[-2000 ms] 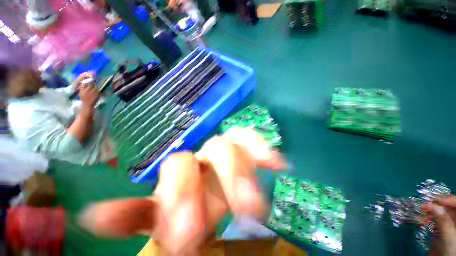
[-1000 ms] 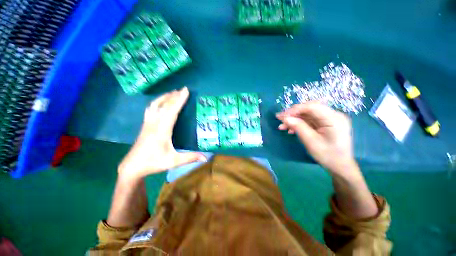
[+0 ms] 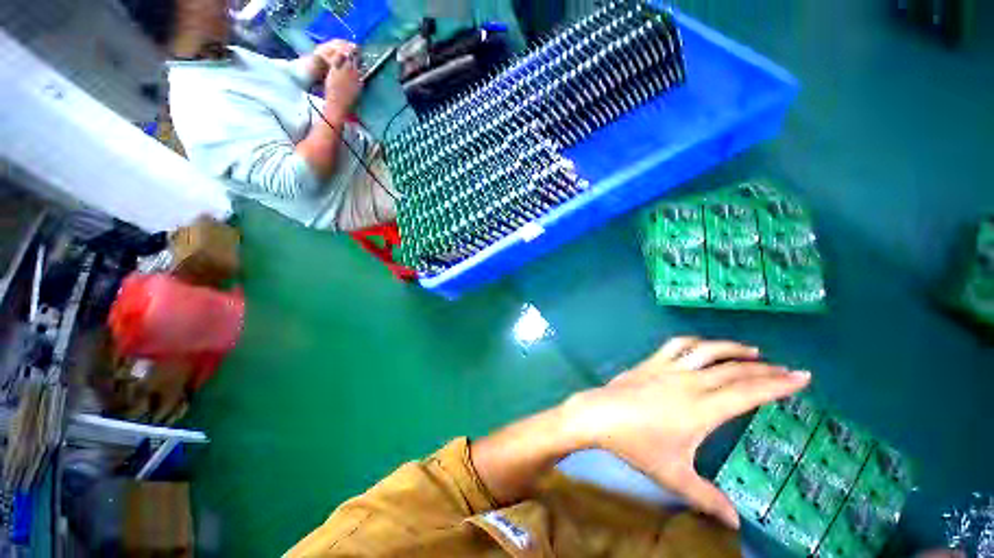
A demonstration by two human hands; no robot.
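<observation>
A green PCB panel lies on the dark green mat at the lower right, with two rows of boards and dark parts. My left hand is bare and spread at the panel's left side, fingers apart, with the thumb near its lower left edge; nothing shows in it. My right hand is out of the picture. Part of a whitish-silver component pile shows at the lower right edge.
A stack of PCB panels lies above my hand. A blue tray holds rows of racked boards. Another PCB stack is cut off at right. A seated person is beyond the tray. Boxes and a red object stand at left.
The view has swung left, bringing the tray and seated person back in. My right hand, seen near the component pile before, has left the picture. My left hand remains beside the panel, open.
</observation>
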